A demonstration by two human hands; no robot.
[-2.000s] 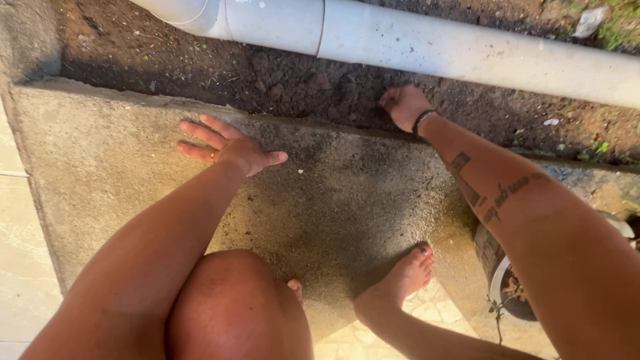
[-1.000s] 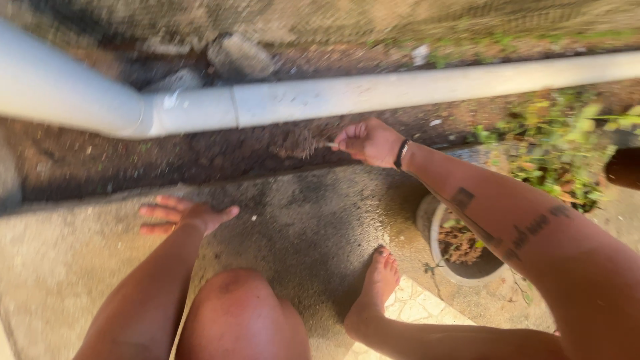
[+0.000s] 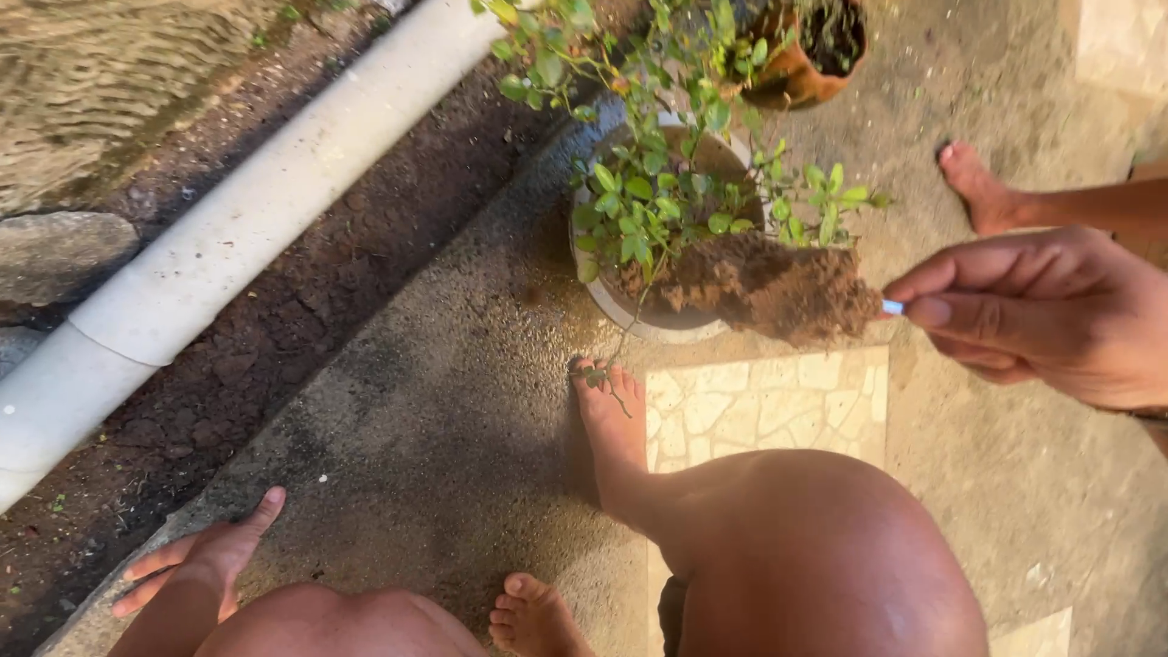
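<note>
My right hand (image 3: 1031, 315) pinches the short pale-blue end of a thin object (image 3: 893, 307) between thumb and fingers. A long clump of brown soil (image 3: 776, 287) clings to or sits at its far end; whatever lies inside the soil is hidden. Beneath the clump is a round pot (image 3: 616, 306) with a leafy green plant (image 3: 639, 196). At the lower left my left hand (image 3: 205, 561) rests with spread fingers on the edge of the concrete slab (image 3: 392, 474), holding nothing, beside the strip of dark soil (image 3: 265, 333).
A white pipe (image 3: 246, 201) runs diagonally over the soil strip, with a rock (image 3: 64, 255) beyond it. An orange-brown pot (image 3: 794, 68) stands at the top. Another person's bare foot (image 3: 981, 187) is at the right, and my own feet are on the ground.
My right hand has moved right, away from the soil strip, and a soil clump now hangs at the thing it holds. My left hand stays on the slab. The view has swung right.
</note>
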